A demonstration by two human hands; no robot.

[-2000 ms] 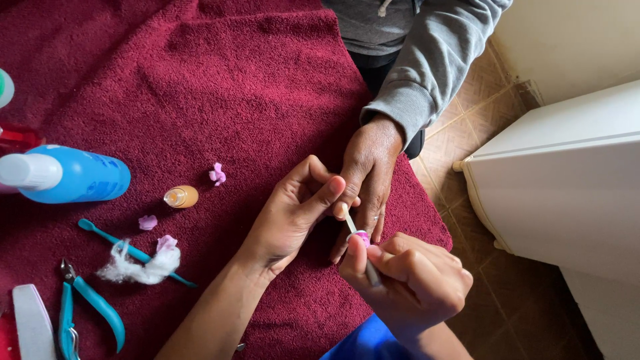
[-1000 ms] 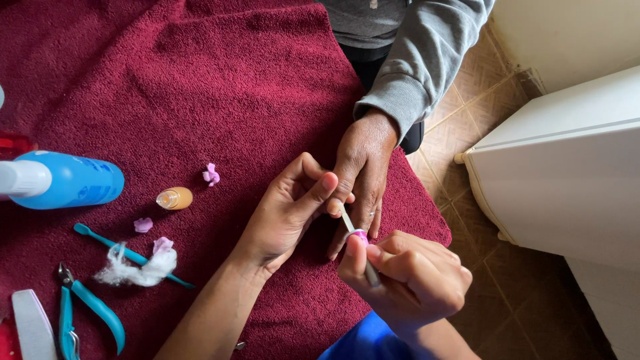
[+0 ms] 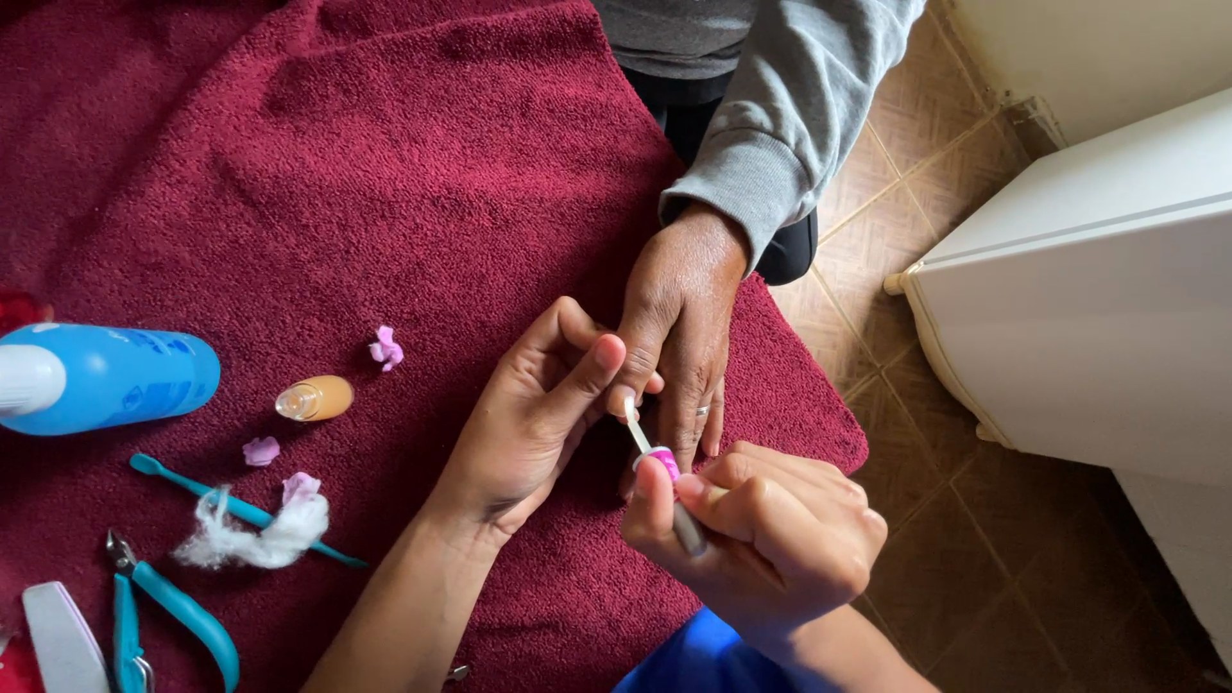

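Observation:
My left hand (image 3: 529, 414) grips a finger of the other person's hand (image 3: 679, 318), which wears a ring and lies palm down at the towel's edge. My right hand (image 3: 760, 529) is closed around a slim tool (image 3: 662, 460) with a pink and white collar and a greyish handle. The tool's pale flat tip touches the nail of the held finger. The far fingers of the other person's hand are partly hidden behind my right hand.
On the maroon towel (image 3: 433, 173) lie a blue bottle (image 3: 135, 378), a small orange-beige bottle (image 3: 316, 397), pink scraps (image 3: 386, 348), cotton (image 3: 255, 539), a teal stick (image 3: 192, 483), teal-handled nippers (image 3: 188, 611) and a nail file (image 3: 64, 635). A white cabinet-like appliance (image 3: 1068, 337) stands right.
The tool's tip has shifted slightly on the nail. Both my hands keep their holds, and the other person's hand stays in about the same place.

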